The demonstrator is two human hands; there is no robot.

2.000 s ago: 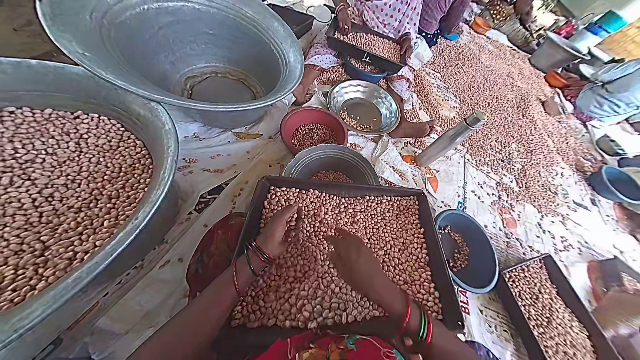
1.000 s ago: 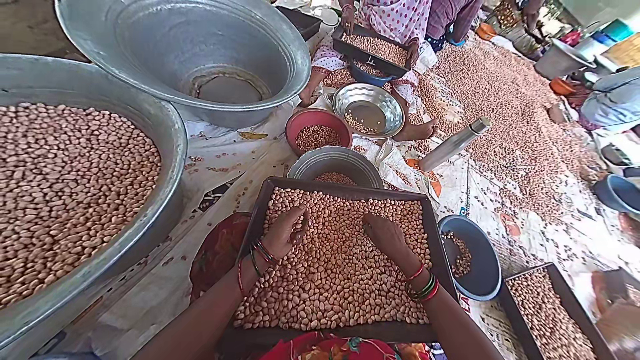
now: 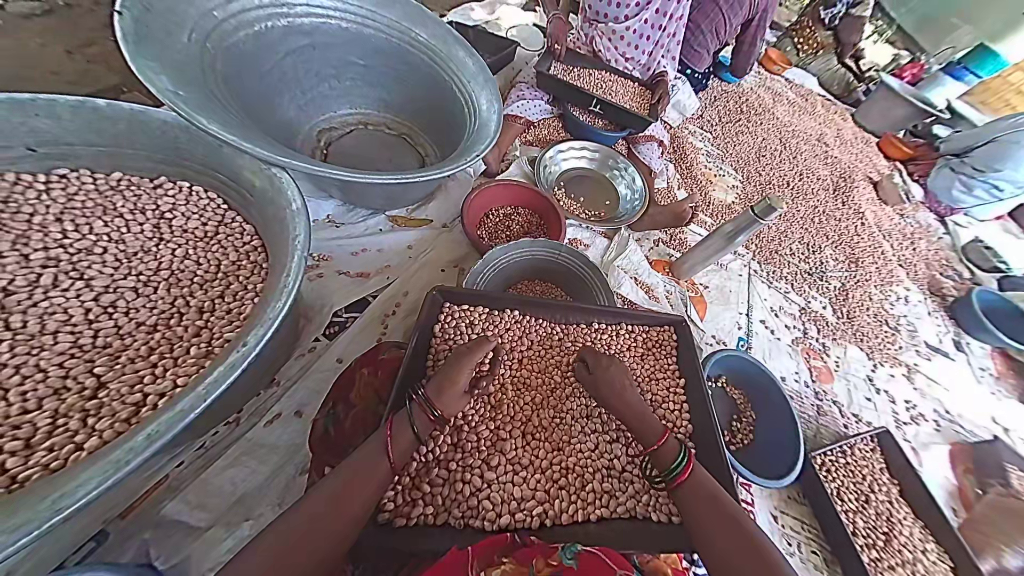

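Observation:
A dark rectangular tray (image 3: 704, 400) full of pinkish-brown nuts or beans (image 3: 536, 432) lies in front of me. Over its left part is my left hand (image 3: 466, 374), fingers curled at the surface; whether nuts are between them cannot be told. My right hand (image 3: 610, 386) is over the right part, fingers bent down and their tips hidden behind the hand. Bangles circle both wrists. Just beyond the tray stands a grey basin (image 3: 512, 260) with some nuts, and to its right a blue-grey tub (image 3: 772, 440) holds a few.
Large metal basins, one full of nuts (image 3: 292, 240) and one empty (image 3: 320, 72), stand left. Ahead are a red bowl (image 3: 512, 192), a steel bowl (image 3: 600, 160) and a metal flask (image 3: 724, 240). A person (image 3: 632, 32) holds another tray. Spread nuts (image 3: 808, 176) and another tray (image 3: 912, 480) are right.
Two seconds ago my hands were closer together over the tray's middle. They are now farther apart, my right hand having moved right.

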